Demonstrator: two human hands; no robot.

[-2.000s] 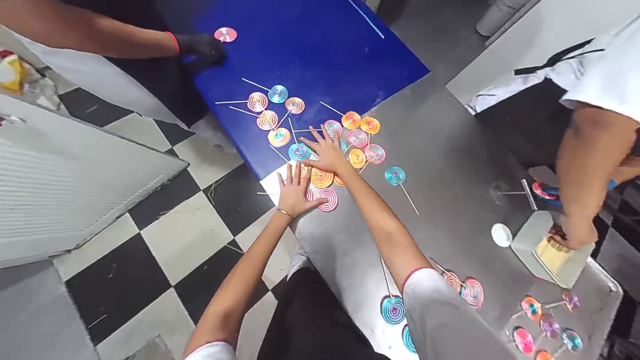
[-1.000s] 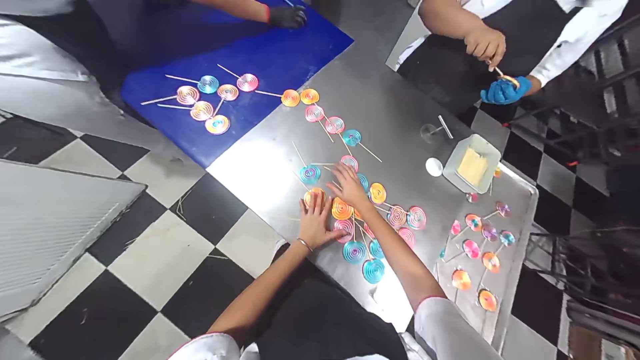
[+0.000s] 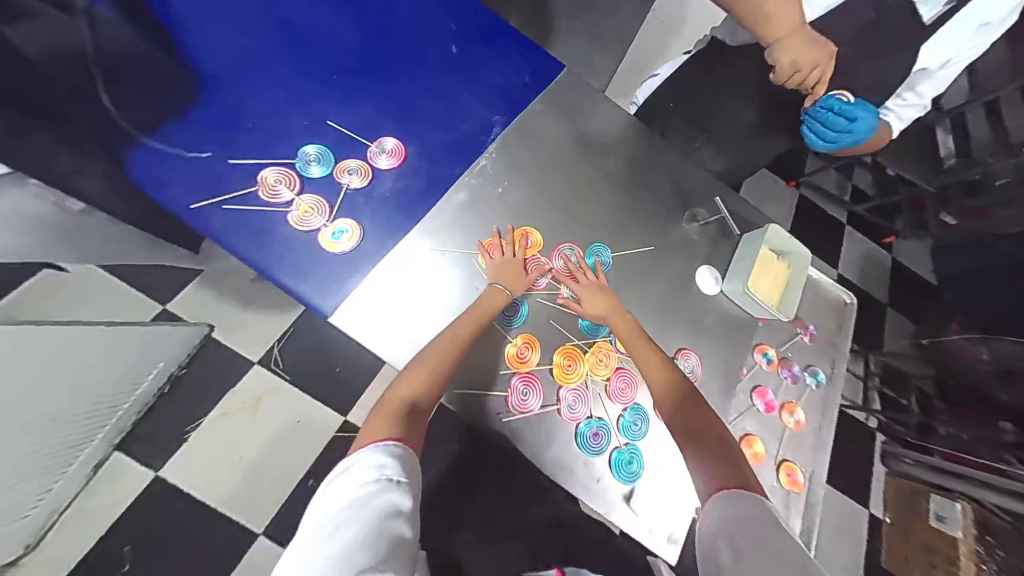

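Note:
Both of my hands lie palm down on spiral lollipops on the steel table. My left hand, with a bracelet at the wrist, has its fingers spread over an orange lollipop and others beside it. My right hand, fingers apart, rests by a pink lollipop and a blue lollipop. Nearer to me, between my forearms, lie several more, among them an orange lollipop, a pink lollipop and a teal lollipop. What is under my palms is hidden.
Several lollipops lie on the blue mat at the left. On the right are a tub of sticks, a white round lid and a metal tray with small lollipops. Across the table a person's blue-gloved hand holds something small.
My hands have moved farther out over the steel table, and lollipops that were near them now lie beyond the lower group. The black-gloved hand over the blue mat is out of view.

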